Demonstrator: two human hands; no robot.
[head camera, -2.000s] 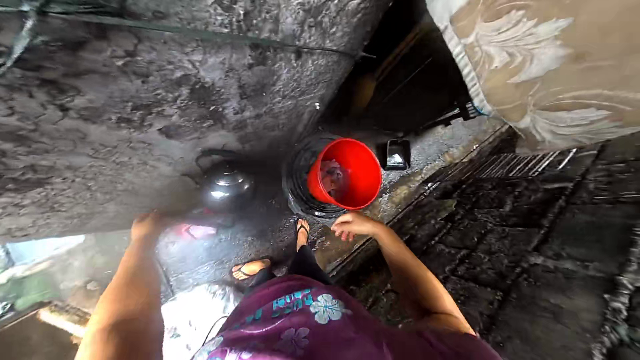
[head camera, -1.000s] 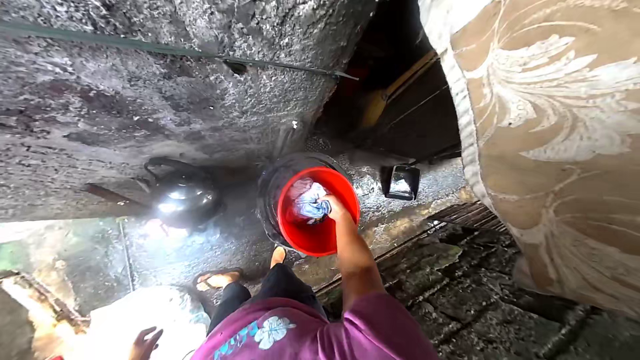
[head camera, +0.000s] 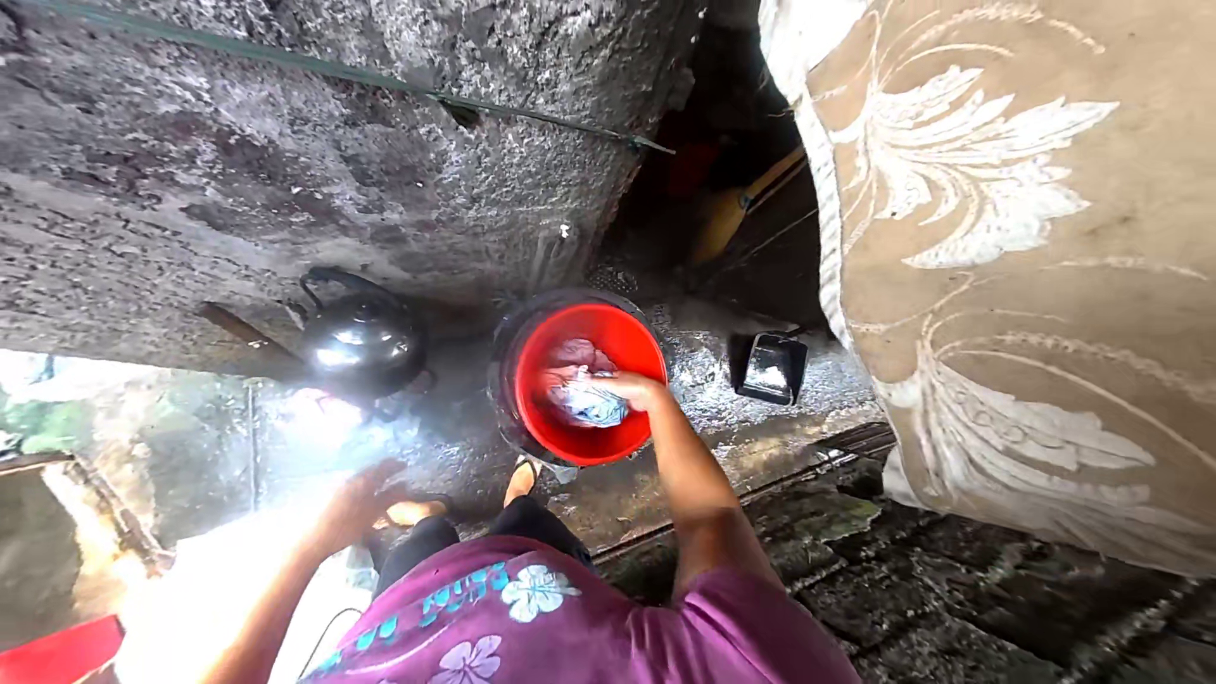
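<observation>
A red plastic bucket (head camera: 644, 418) stands at the middle of the view, within a dark round rim. My right hand (head camera: 622, 388) reaches inside it and grips a light blue cloth (head camera: 591, 401). Pinkish cloth (head camera: 581, 355) lies beside it in the bucket. My left hand (head camera: 359, 503) is over the ground at the lower left, near my foot; glare and haze blur its fingers, and no object shows in it. A dark metal kettle (head camera: 361, 344) with a curved handle stands left of the bucket, with a bright glow at its lower edge.
A rough stained wall (head camera: 399, 171) rises beyond the kettle, with a green cord (head camera: 313, 65) across it. A small black tray (head camera: 771, 369) sits right of the bucket. Patterned tan fabric (head camera: 1026, 285) hangs at the right. Dark stone blocks (head camera: 950, 579) lie at the lower right.
Two seconds ago my right hand was outside the bucket; it is now inside, on the cloth. My left hand has risen from the lower edge since one second ago.
</observation>
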